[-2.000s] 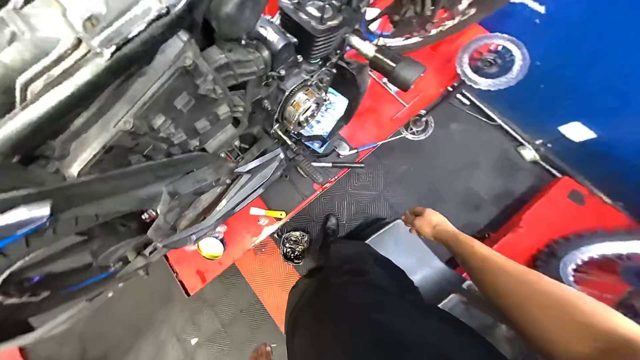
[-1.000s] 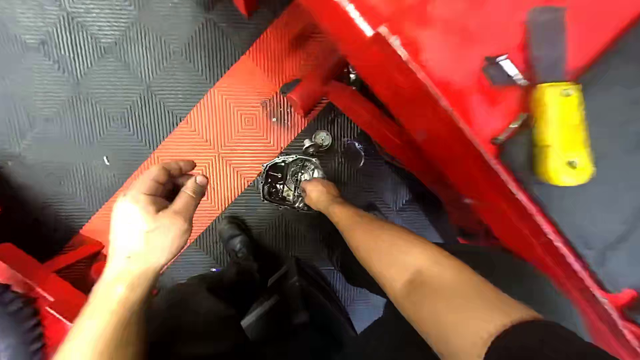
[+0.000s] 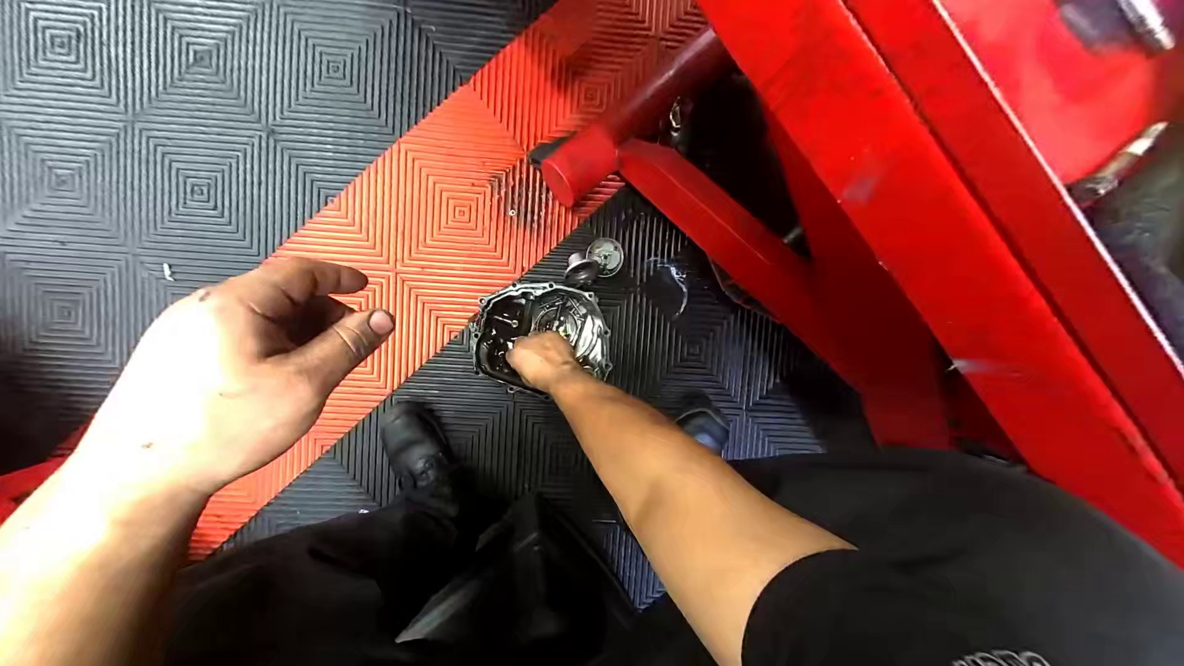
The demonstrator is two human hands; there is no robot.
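Down on the floor lies an engine side cover [image 3: 590,333], cast metal with a bolt-hole rim, its hollow inner side facing up and looking oily. My right hand [image 3: 544,359] reaches into it, and its fingers are largely hidden, so any grip cannot be told. A small round metal part with a shaft [image 3: 605,256] rests just beyond the cover's upper rim. Raised at the left, my left hand [image 3: 268,347] is empty, with thumb and fingers apart.
The red frame of a work lift [image 3: 906,185] runs diagonally along the right, with a red tube foot [image 3: 581,166] near the cover. Ribbed floor tiles [image 3: 199,190] lie at the left. My black shoes flank the cover's near side.
Two seconds ago the view showed the motorcycle on the lift; it has swung down to the floor. My right hand was at the cover one second ago too, and my left hand was also empty.
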